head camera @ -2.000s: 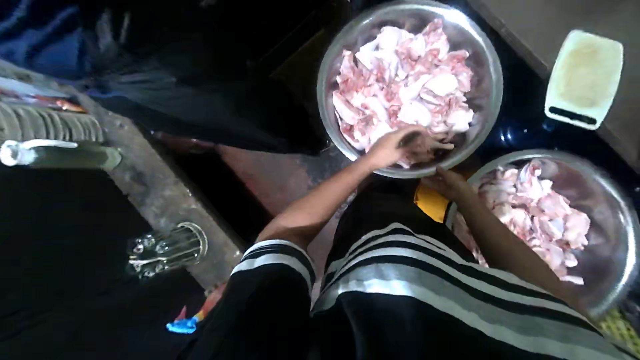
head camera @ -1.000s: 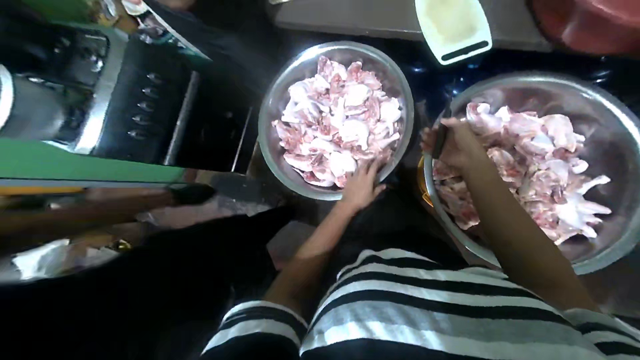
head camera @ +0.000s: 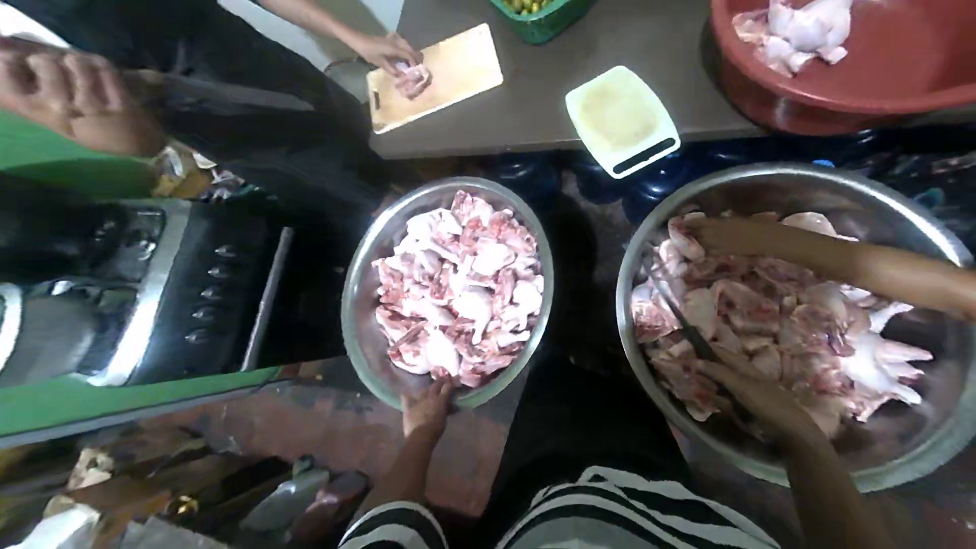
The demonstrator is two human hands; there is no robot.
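Note:
My left hand [head camera: 425,408] holds the near rim of the smaller steel basin [head camera: 354,305], which is heaped with raw chicken pieces [head camera: 465,282]. Over at the right, my right hand [head camera: 755,393] grips a knife [head camera: 682,316] by its dark handle. Its blade points up and left across the chicken pieces [head camera: 751,305] in the larger steel basin [head camera: 907,457]. Chicken feet [head camera: 884,370] lie on that basin's right side. Another person's forearm [head camera: 839,255] reaches in from the right, with the hand on a piece near the blade.
Beyond the basins, a counter [head camera: 534,107] holds a green-white cutting board [head camera: 621,118], a red tub [head camera: 808,107] with chicken and a green basket [head camera: 545,23]. A person's hand [head camera: 393,53] holds meat on another board [head camera: 469,65]. A stove [head camera: 213,297] stands at left.
The view has shifted, now showing more of the counter. My right hand has moved down over the larger basin's chicken, and another person's arm now reaches into it. My left hand is now on the smaller basin's rim.

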